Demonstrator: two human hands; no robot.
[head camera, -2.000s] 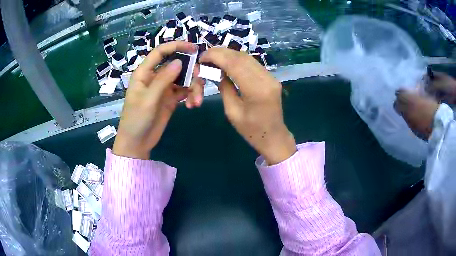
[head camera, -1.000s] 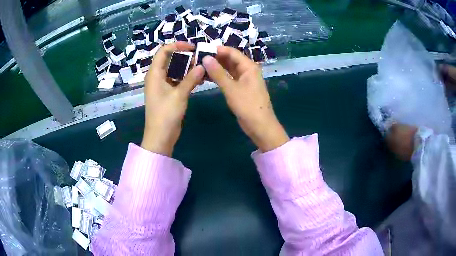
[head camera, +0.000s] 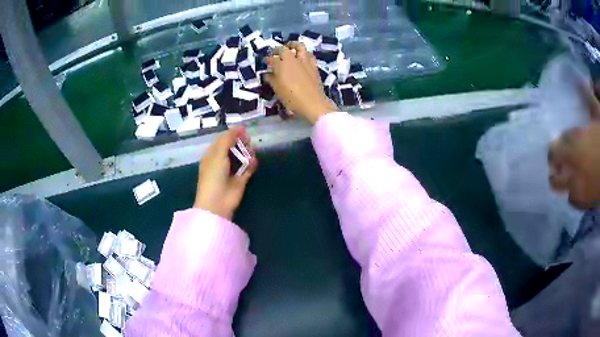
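Observation:
My left hand (head camera: 222, 172) is closed round a white-and-black part (head camera: 239, 158) over the dark green bench, in front of the pale rail. My right hand (head camera: 293, 76) reaches over the rail onto the heap of white-and-black parts (head camera: 237, 99). Its fingers point down among the parts, and whether they grip one is hidden. The heap lies on a clear plastic sheet (head camera: 395, 46). An all-white pile of parts (head camera: 125, 276) lies at the lower left, and a single white part (head camera: 146, 191) lies above it.
A crumpled clear plastic bag (head camera: 39, 263) is at the left edge. The pale rail (head camera: 434, 106) crosses the bench, with a grey upright (head camera: 56, 99) at left. At right, another person's hand (head camera: 575, 161) holds a frosted plastic bag (head camera: 526, 191).
My hands have moved apart. My right hand has gone forward onto the heap, and my left has come down and nearer with a part. The coworker's frosted bag has shifted.

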